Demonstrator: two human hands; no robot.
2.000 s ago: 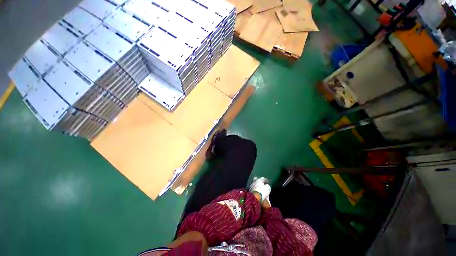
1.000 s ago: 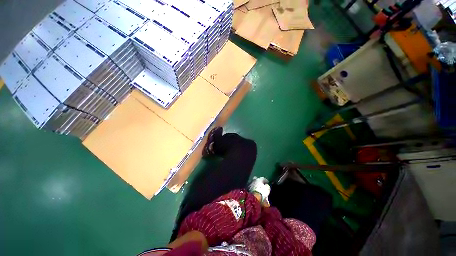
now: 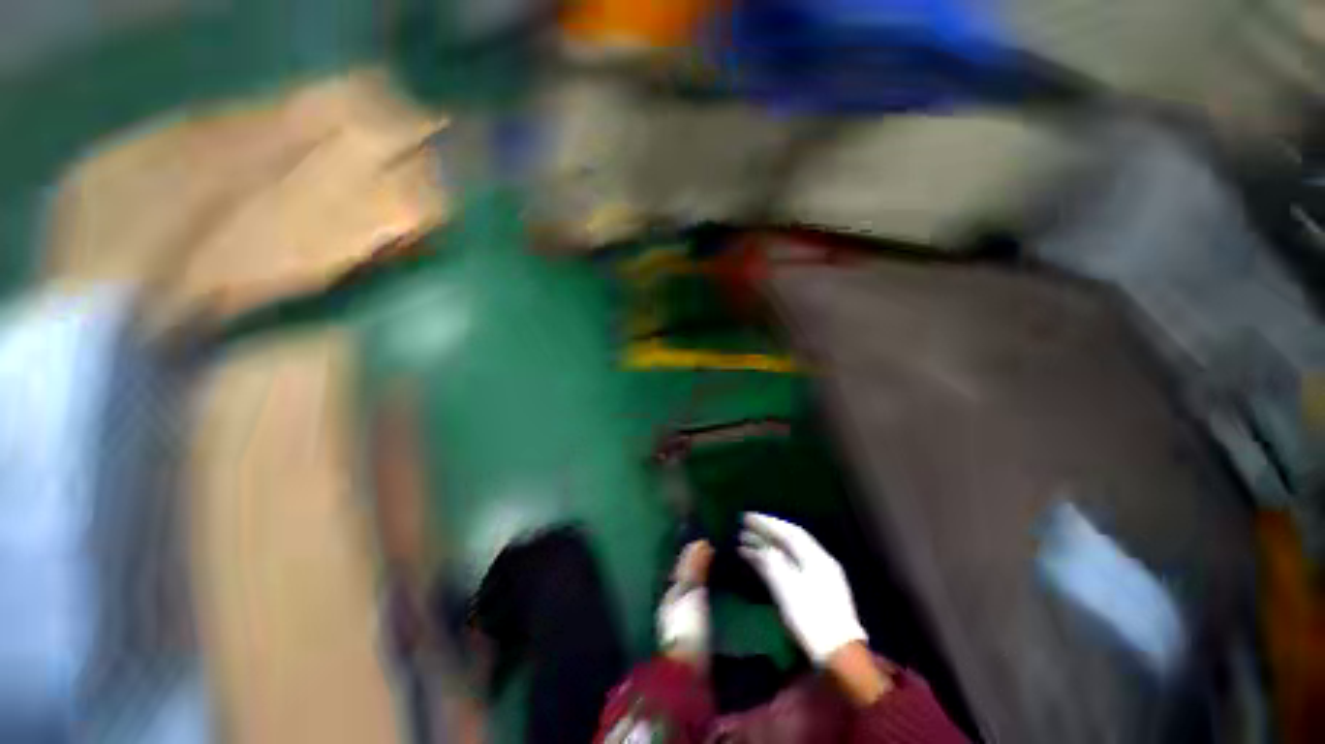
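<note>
The view is strongly blurred. My right hand, in a white glove, is at the lower middle with its fingers extended and nothing seen in it. My left hand, also in white, is close beside it; its fingers are too blurred to read. Both are near my lap, apart from any panel. Stacked silver panels stand at the left edge, with tan cardboard beside them. A pale blue-white piece, perhaps a panel, lies on the dark worktable at the right.
A loose brown cardboard pile is on the green floor at the upper left. A blue pile and an orange item are at the top. A yellow floor line runs near the table's left edge. My dark-clad leg is at the lower middle.
The view has swung right, so the panel stack has shifted to the left edge and the worktable has come into view. My hands, previously together at my lap, are now apart.
</note>
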